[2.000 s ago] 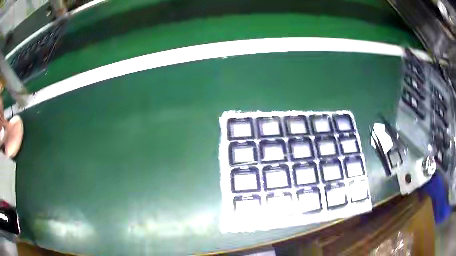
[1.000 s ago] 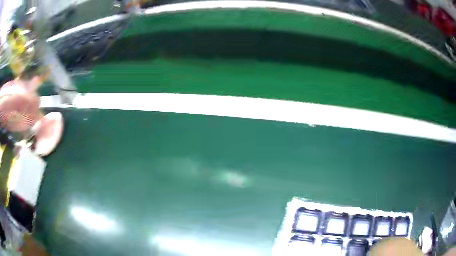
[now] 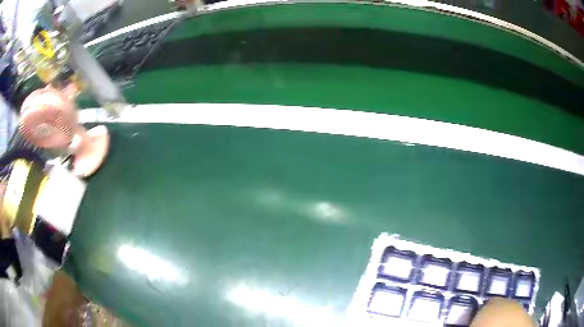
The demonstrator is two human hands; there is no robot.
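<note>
The white-edged lens tray [image 3: 367, 287] lies on the green bench at the lower right, cut off by the bottom edge. Its pockets show black-rimmed square lenses with light centres. A rounded, blurred skin-toned part of a hand, seemingly my left hand [image 3: 504, 314], covers part of the tray at the bottom edge. Its fingers and anything it holds are out of the picture. My right hand is not in view.
The green bench [image 3: 211, 191] meets a white strip [image 3: 307, 119], with the green conveyor belt [image 3: 307, 76] behind it. At left stand a pink fan [image 3: 46, 121], a gold-and-white box [image 3: 61, 197] and a dark slab [image 3: 50, 241]. A brown carton [image 3: 63, 297] is at lower left.
The view has swung left from the whole lens tray towards the fan end, then shifted slightly. The hand part appeared over the tray; a second skin-toned patch at the right edge is gone.
</note>
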